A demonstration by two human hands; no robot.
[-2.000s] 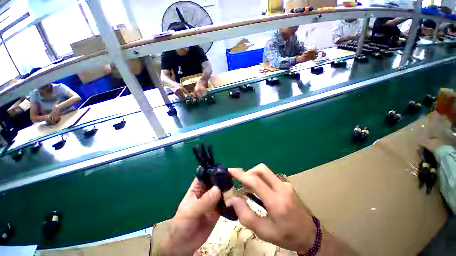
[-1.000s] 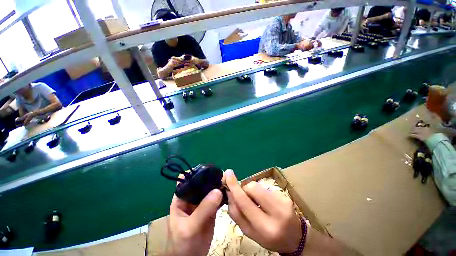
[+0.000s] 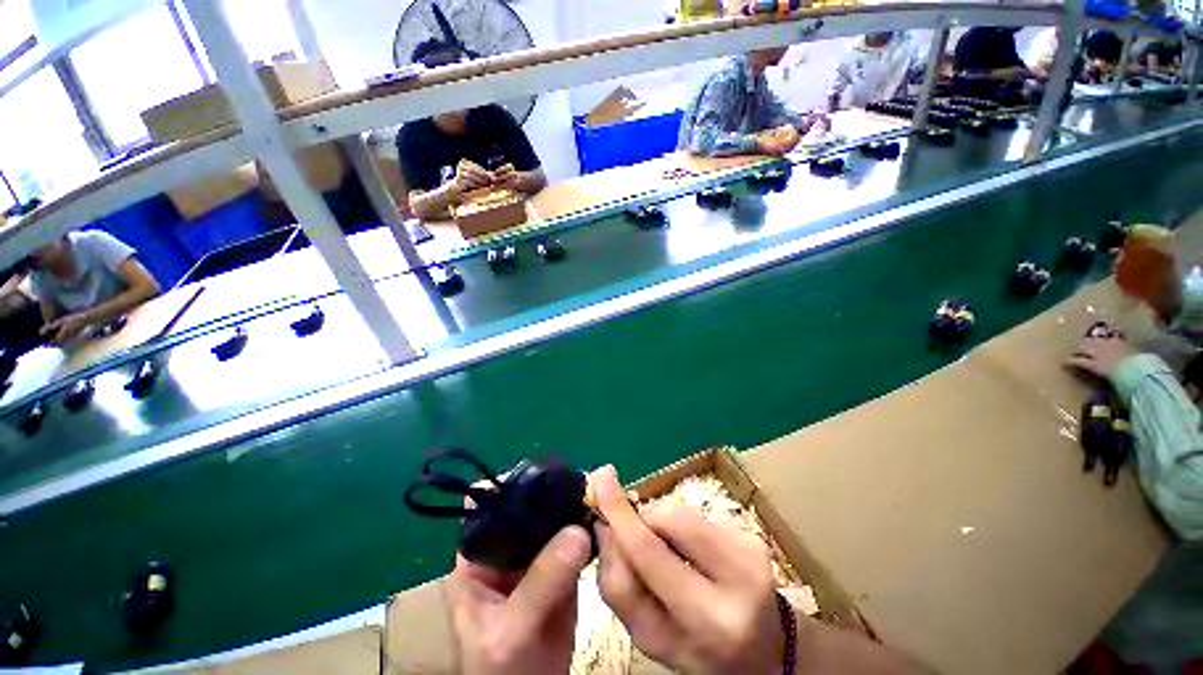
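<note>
A glossy black corded unit with thin black loops at its left end is held above the parts box. My left hand grips its body from below, thumb on its near side. My right hand pinches at the unit's right end, where a small pale-yellow bit shows between the fingers; its exact shape is hidden. The open cardboard parts box, full of pale slips, lies beneath and partly behind my hands.
The green conveyor belt runs beyond the box, carrying black units. Cardboard covers the bench at right. Another worker's sleeve and slim black pieces are at the far right. Workers sit across the belt under a metal-framed shelf.
Since two seconds ago the unit has turned so its loops point left, and my hands have shifted left. In the last second the unit has lowered slightly. The view has shifted a little.
</note>
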